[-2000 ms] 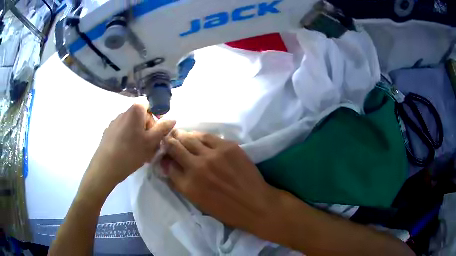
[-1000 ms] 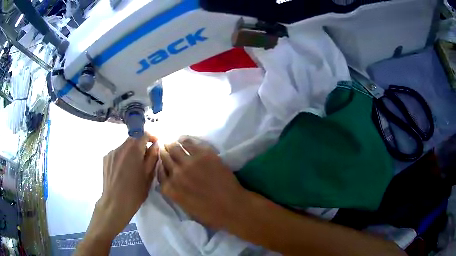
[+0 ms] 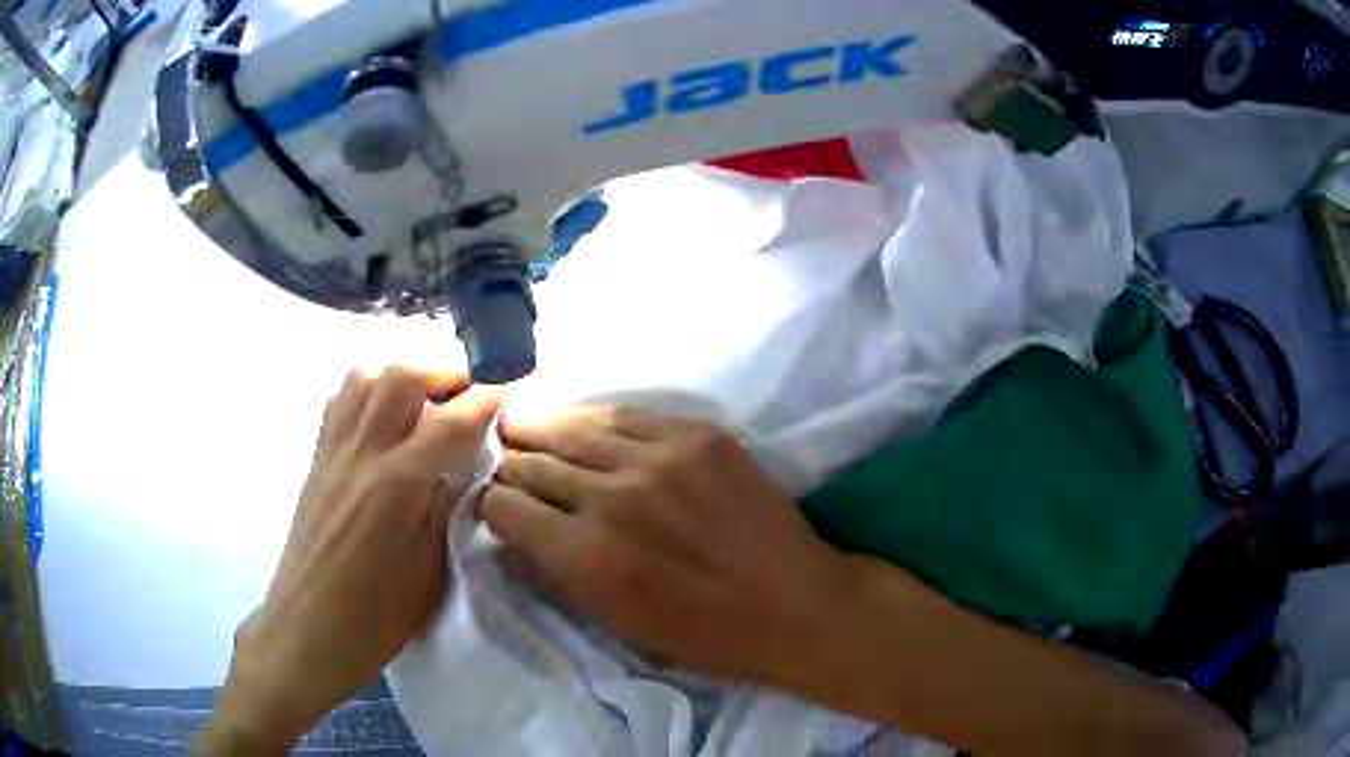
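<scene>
A white garment (image 3: 962, 237) lies under and in front of the sewing machine head (image 3: 711, 89), with a green panel (image 3: 1022, 496) at the right and a red panel (image 3: 792, 158) behind. My left hand (image 3: 378, 510) and my right hand (image 3: 637, 525) meet just below the dark grey cylinder (image 3: 498, 326). Both pinch a folded white edge (image 3: 477, 459) between their fingertips. The needle and presser foot are hidden by the glare, the cylinder and my fingers.
Shears with black handles (image 3: 1244, 399) lie at the right beside grey cloth (image 3: 1258, 274). A dark control panel (image 3: 1184, 52) is at the top right. A printed ruler band (image 3: 141, 720) runs along the front edge. Plastic-wrapped material (image 3: 30, 163) is at the far left.
The camera view has shifted and turned back and forth. My hands stay close together at the white edge below the cylinder, with the fingers slightly rearranged.
</scene>
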